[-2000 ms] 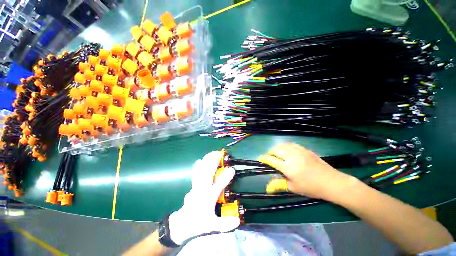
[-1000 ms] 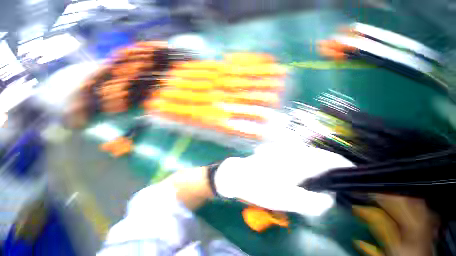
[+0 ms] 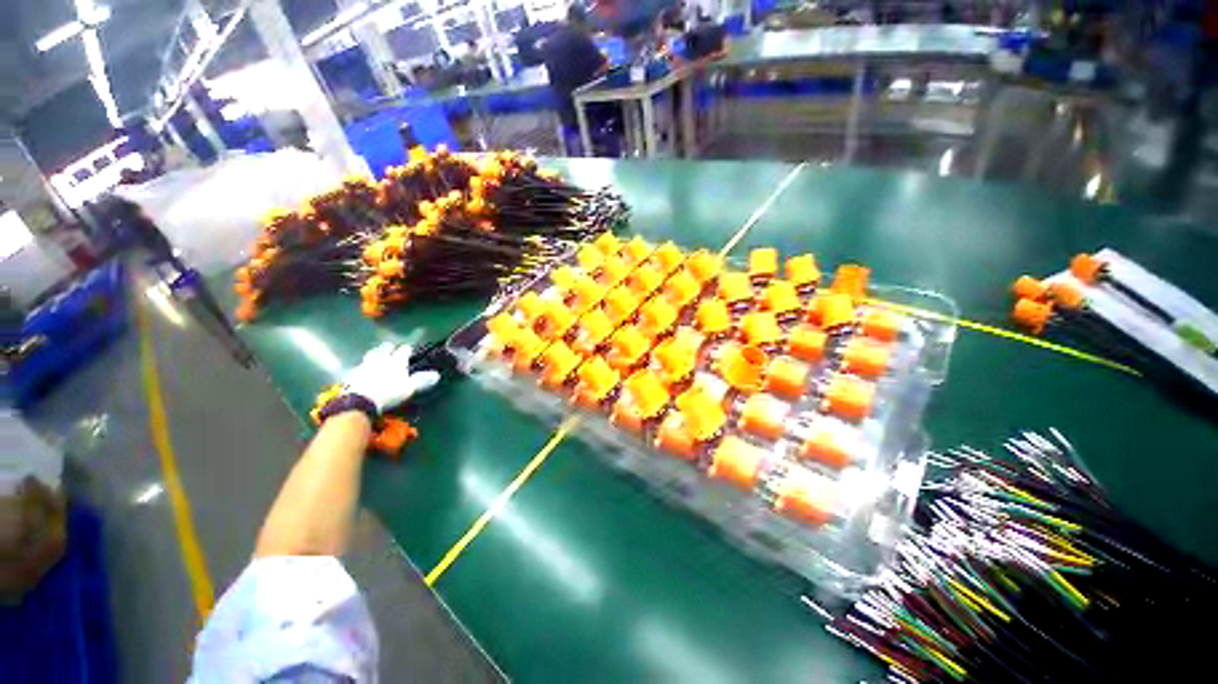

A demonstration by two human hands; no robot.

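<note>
My left hand (image 3: 387,376), in a white glove, reaches out to the table's left edge. It lies over a small group of black cables (image 3: 434,360) whose orange connectors (image 3: 394,436) show beside the wrist. Its fingers are too small and partly hidden to tell whether they grip the cables. My right hand is out of the picture. Right of my left hand, the clear blister tray (image 3: 641,452) holds rows of loose orange connectors (image 3: 645,393).
A large heap of orange-ended cables (image 3: 441,227) lies behind the tray. Cables with bare wire ends (image 3: 1029,575) lie at the lower right. A few orange-ended cables lie by a white strip (image 3: 1155,310) at the far right. A person (image 3: 574,67) is in the background.
The view has swung left and up. My left hand has moved from the black cables at the right to the small group at the left edge. My right hand has left the picture.
</note>
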